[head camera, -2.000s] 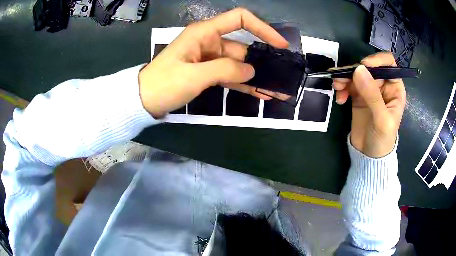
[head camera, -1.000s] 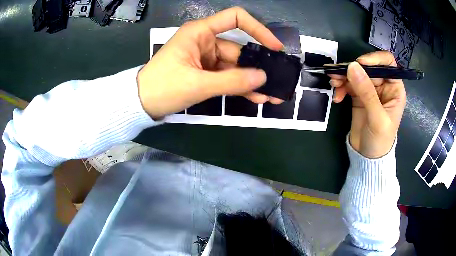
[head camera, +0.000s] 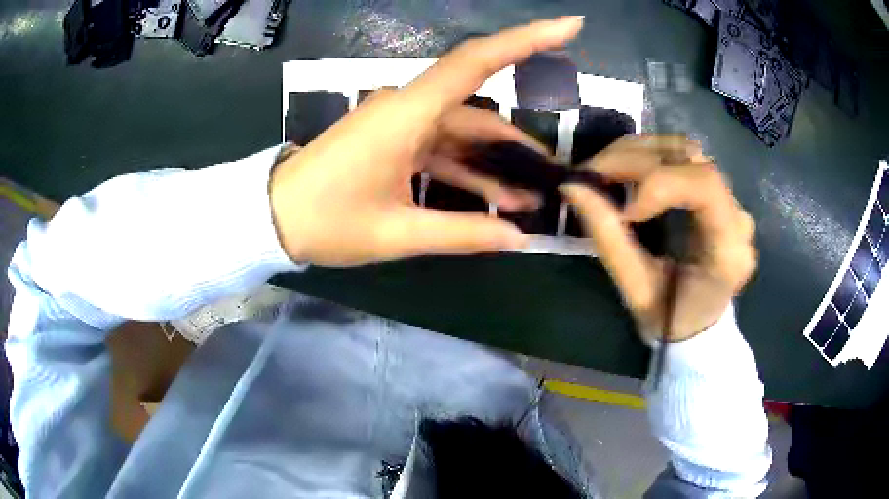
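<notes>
A black plastic housing (head camera: 521, 166), blurred, is between my two hands above the release liner sheet (head camera: 317, 73). My left hand (head camera: 390, 180) holds its left side with thumb and index finger spread away from it. My right hand (head camera: 673, 219), also blurred, has thumb and fingertips at the housing's right end. The tweezers (head camera: 671, 302) show as a dark blurred line across my right palm, pointing down towards the wrist. The white liner carries rows of black pads, partly hidden by my hands. A dark grey square piece (head camera: 546, 82) overlaps its top edge.
Loose housings (head camera: 244, 21) lie at the upper left, and more housings (head camera: 751, 68) at the upper right. White-edged sticker sheets (head camera: 853, 292) lie at the right table edge. A brown box (head camera: 146, 361) and white scraps (head camera: 229, 310) are below the table edge at lower left.
My right hand has moved left onto the housing, and the tweezers have swung from pointing at it to lying back along the palm. The housing has tilted to look narrower. The liner has shifted slightly left.
</notes>
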